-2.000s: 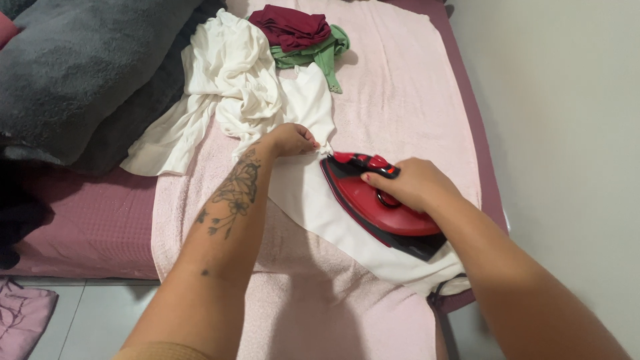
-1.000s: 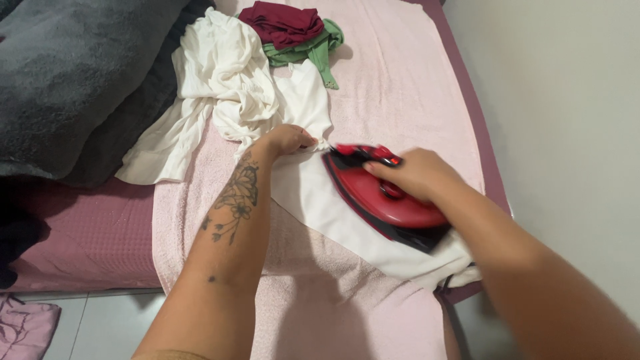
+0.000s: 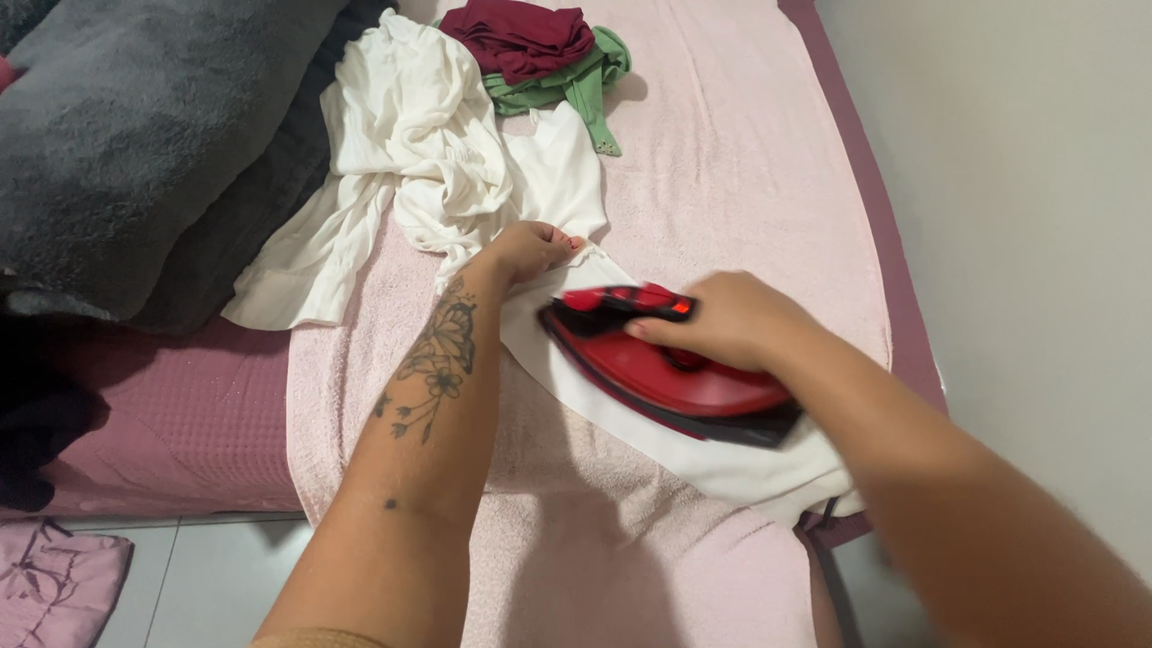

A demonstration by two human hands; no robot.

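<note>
A red and black clothes iron (image 3: 693,387) lies on white cloth, its handle gripped by my right hand (image 3: 733,319); the iron and hand are slightly blurred. My left hand (image 3: 535,252) pinches the gathered edge of the white garment (image 3: 621,423), just beyond the iron's tip. The flat part of that garment runs toward the near right edge of the bed. Rumpled white fabric (image 3: 423,135) lies beyond my left hand. Under all of it is a pink towel (image 3: 747,180).
Dark red (image 3: 517,40) and green garments (image 3: 594,90) are bundled at the back. A grey plush blanket (image 3: 162,135) is heaped on the left of the mauve bedspread (image 3: 180,414). A wall (image 3: 1017,180) stands at right; a pink folded cloth (image 3: 58,576) is at lower left.
The iron, held by my right hand, has moved along the white cloth a little toward the near side, away from my left hand. My left hand keeps its pinch on the cloth.
</note>
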